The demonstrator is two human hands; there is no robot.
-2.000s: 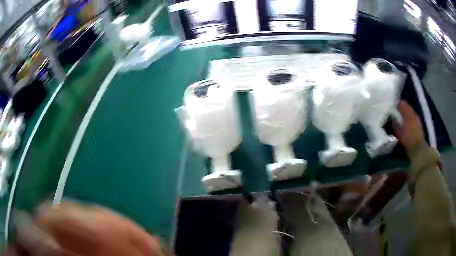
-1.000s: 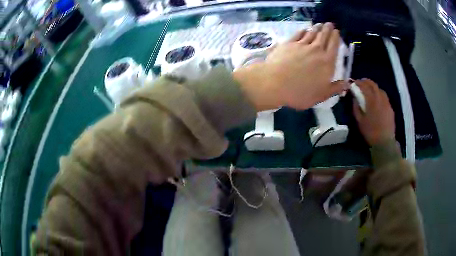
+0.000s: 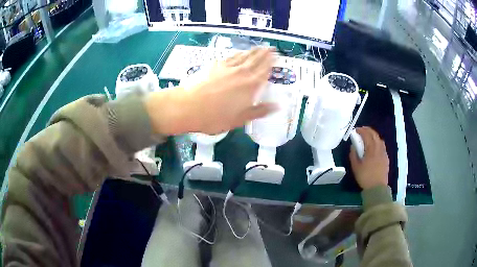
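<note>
Four white security cameras stand upright in a row: the leftmost, the second, the third and the rightmost. My left hand is raised across the second camera, hiding most of its body, with its fingertips at the upper part of the third. Its fingers are extended, the thumb is apart, and no held thing shows. My right hand is closed over the white mouse, right of the rightmost camera. Black leads from the brackets join white cables hanging below the bench edge.
Behind the cameras are a white keyboard and a lit monitor. A black label printer stands back right, with a whitish strip running down over the black pad. A clear plastic bag lies back left. My knees are below the bench edge.
My left hand has moved left from the rightmost camera to the second and third. My right hand stays on the mouse. The view has shifted, showing more of the monitor and the leftmost camera.
</note>
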